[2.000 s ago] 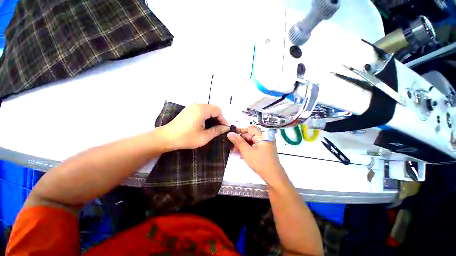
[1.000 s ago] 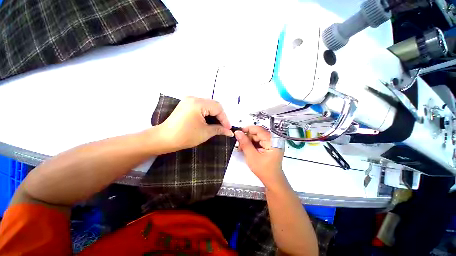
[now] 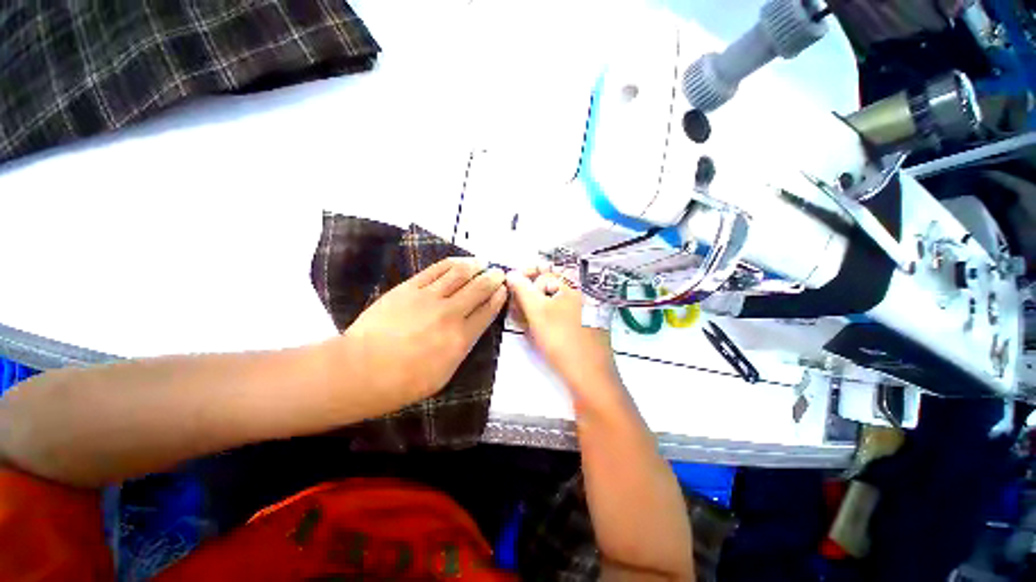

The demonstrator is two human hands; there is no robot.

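A dark plaid cut panel lies under my left hand and hangs over the table's front edge. My left hand lies over the panel with its fingertips on the cloth's upper right edge. My right hand pinches the same edge, fingertips touching those of my left. The bit of cloth between the fingertips is mostly hidden. The presser foot area of the white sewing machine is just right of my fingertips. I cannot tell whether the cloth is under the foot.
A stack of plaid panels lies at the far left. Scissors with green and yellow handles and a slim black tool lie behind the needle. A measuring tape runs along the table's front edge. Blue crate parts show below.
My left hand has turned from an upright pinch to lie flatter over the cloth. The panel's upper part has opened out leftward, showing a fold. The camera view has shifted a little.
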